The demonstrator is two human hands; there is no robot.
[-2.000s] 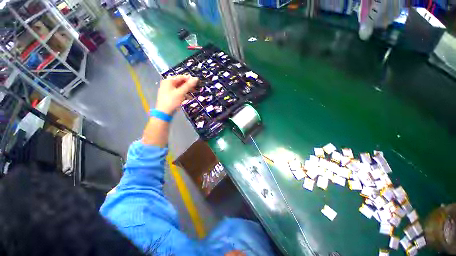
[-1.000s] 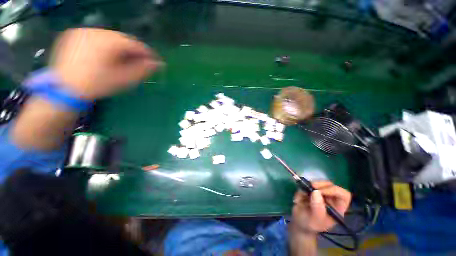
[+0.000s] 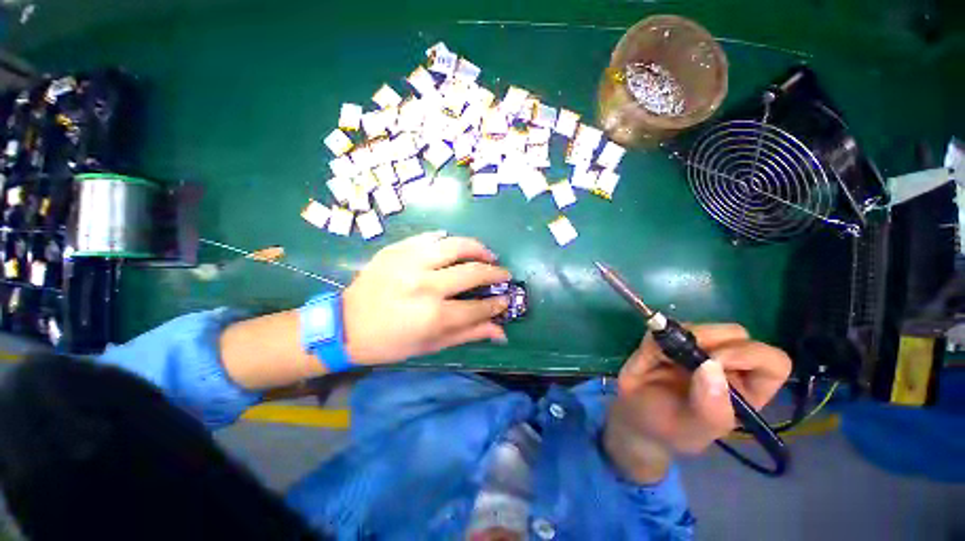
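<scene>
My left hand (image 3: pixel 429 301), with a blue band on its wrist, is low over the green mat near the bench's front edge. Its fingertips are on a small dark circuit board (image 3: pixel 515 300) and partly cover it. My right hand (image 3: pixel 698 391) holds a black soldering iron (image 3: pixel 683 343) like a pen. The iron's bare metal tip points up and left and touches nothing. A loose pile of white lithium battery cells (image 3: pixel 423 127) with yellow-orange edges lies beyond my left hand. One cell (image 3: pixel 562 230) lies apart, nearer the iron's tip.
A solder spool (image 3: pixel 114 216) stands at left, its solder wire (image 3: pixel 296 272) running towards my left hand. A black compartment tray (image 3: pixel 74 137) is at the far left. A round tub (image 3: pixel 667 79) with silvery scraps and a fume fan (image 3: pixel 757 180) stand at right. An orange-brown sliver (image 3: pixel 269 255) lies by the wire.
The view has swung from the tray to the battery pile. My left hand has come from the tray down to the mat, onto the dark board. The iron stays in my right hand.
</scene>
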